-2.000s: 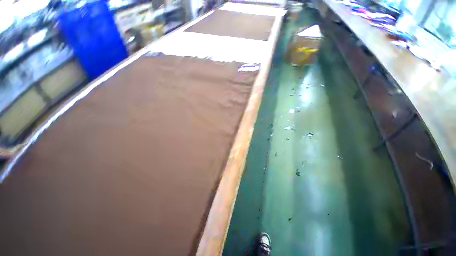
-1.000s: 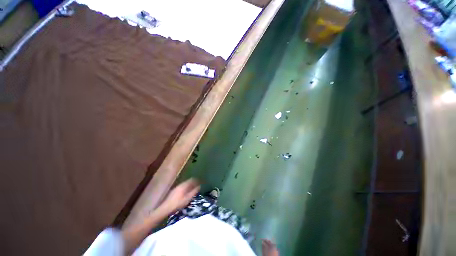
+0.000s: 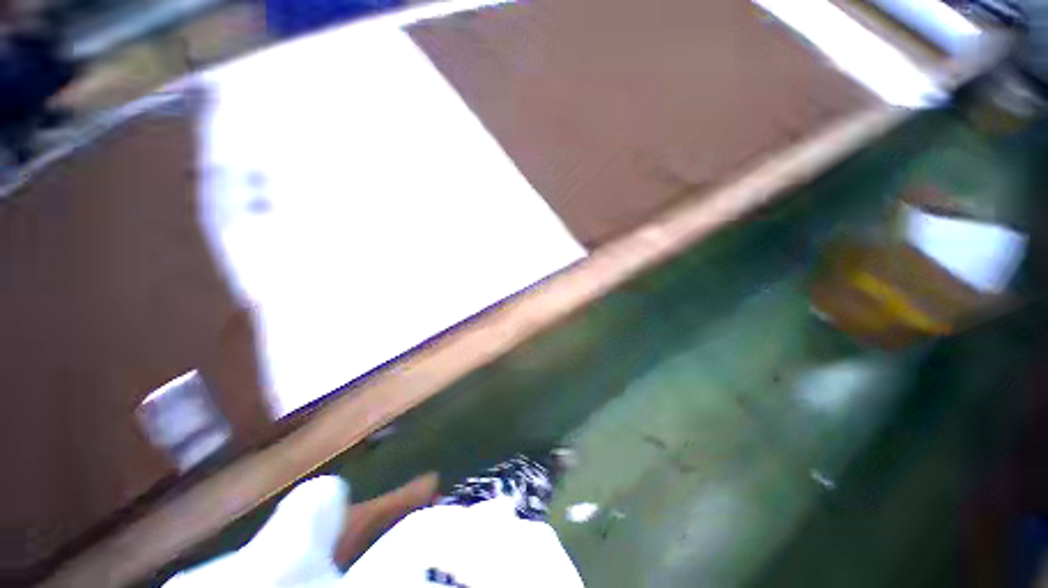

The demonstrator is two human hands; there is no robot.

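Brown fabric (image 3: 103,299) covers the table at the left. A wide white paper sheet (image 3: 356,218) lies beside it, with another brown fabric area (image 3: 655,103) beyond. A silvery metal weight (image 3: 187,419), blurred, sits on the near brown fabric close to the table's front edge. My left hand (image 3: 397,509) is low in the picture, beside the table edge, partly hidden by my white sleeve and clothing. It is blurred, and its fingers cannot be made out. It does not touch the fabric or the weight. My right hand is out of the picture.
The worn wooden table edge (image 3: 506,327) runs diagonally up to the right. A brown box (image 3: 885,293) with yellow tape and a white sheet on top stands on the green floor. A white roll (image 3: 931,25) lies at the table's far end. Blue material shows behind the table.
The view has moved forward along the table and turned left. The white sheet and the far brown fabric fill more of it. My right hand has left the picture.
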